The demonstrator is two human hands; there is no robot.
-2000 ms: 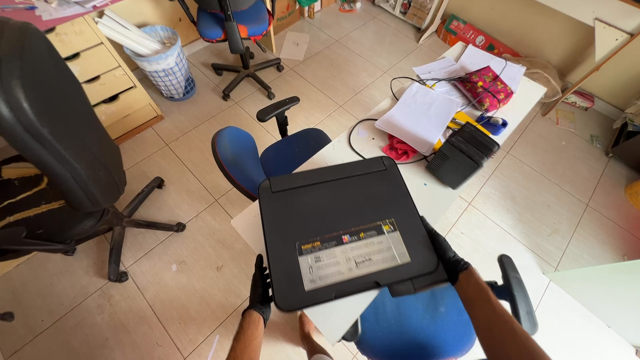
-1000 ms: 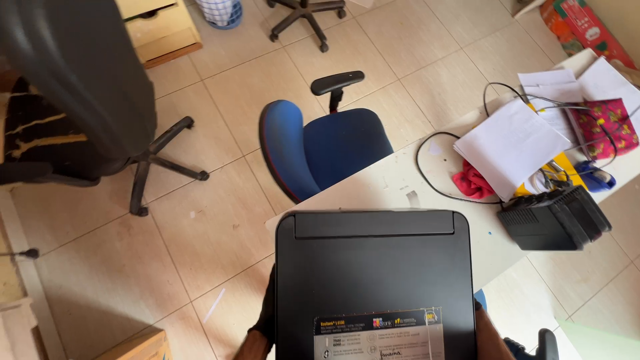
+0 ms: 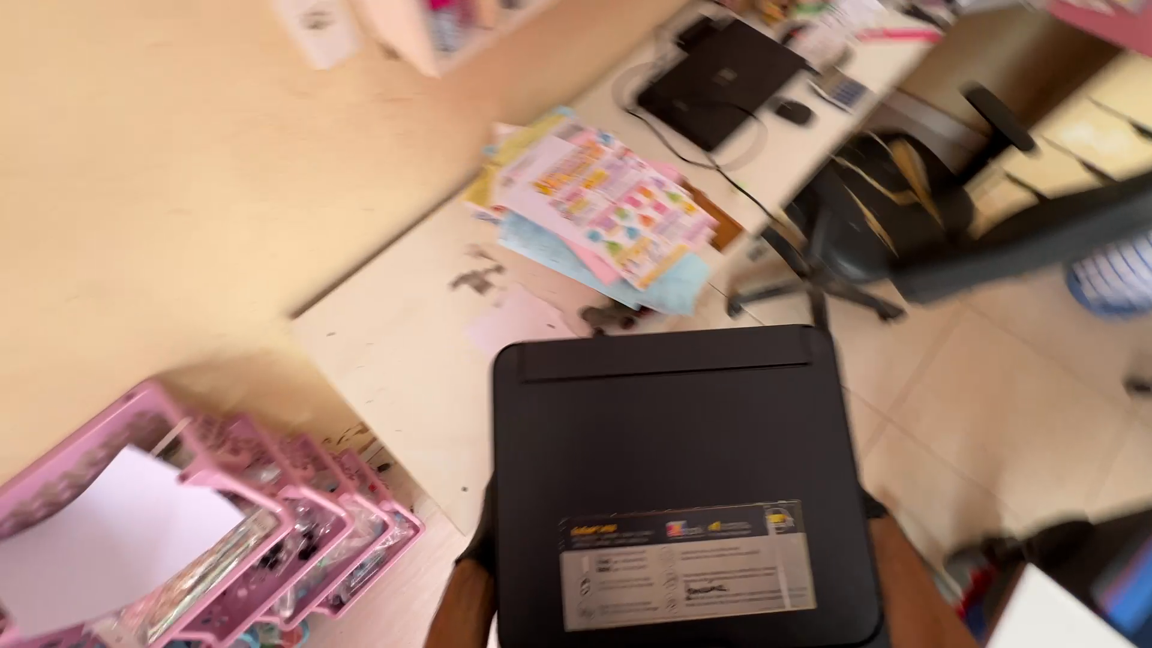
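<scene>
A black printer with a flat lid (image 3: 666,432) fills the lower middle of the head view, a sticker with writing (image 3: 688,567) on its lid. My left hand (image 3: 481,531), in a black glove, grips its left side. On the opposite side my right hand (image 3: 871,508), also gloved, holds it; only a bit of glove and the forearm show. The fingers of both hands are hidden by the printer. Beyond the printer is a white desk (image 3: 387,333), with a pile of colourful papers (image 3: 612,207) on it. Whether the printer touches the desk cannot be told.
Pink stacked plastic baskets (image 3: 297,531) stand at the lower left, a white sheet (image 3: 117,540) in the top one. Farther along the desk lie a closed black laptop (image 3: 720,81), a mouse (image 3: 792,111), a calculator (image 3: 839,90) and a cable. A worn black office chair (image 3: 900,198) stands right.
The view has swung far to the left, from the blue chair and the cluttered table to the desk by the wall. Both hands still hold the printer.
</scene>
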